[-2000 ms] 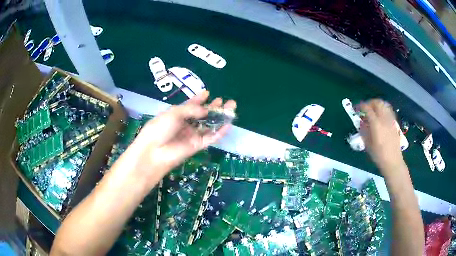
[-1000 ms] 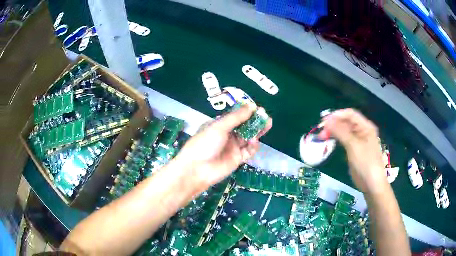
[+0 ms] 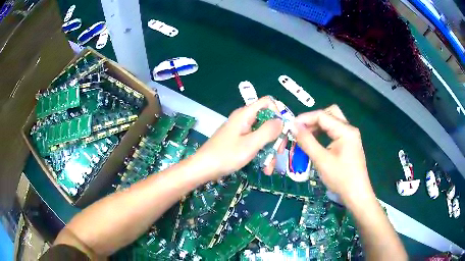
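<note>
My left hand (image 3: 244, 137) holds a green circuit board (image 3: 264, 116) between thumb and fingers, with more board pieces showing at its palm. My right hand (image 3: 331, 145) is next to it, fingertips pinched on a tiny white connector (image 3: 288, 124) at the board's edge. A white housing half with a blue inside (image 3: 299, 162) hangs just below the fingertips, with a red wire along its edge. Whether the connector is seated in the board cannot be told.
An open carton (image 3: 153, 102) of board strips stands left, beside a pale post (image 3: 125, 41). A loose board pile (image 3: 229, 219) lies in front of me. Shells (image 3: 176, 68) and flat covers (image 3: 296, 90) lie on the green belt. A blue basket (image 3: 306, 9) and dark red wire bundle (image 3: 382, 46) are beyond.
My right hand has brought the housing half from the belt side in to my left hand; both hands now meet at the board. The view has shifted, and belt items appear in different places.
</note>
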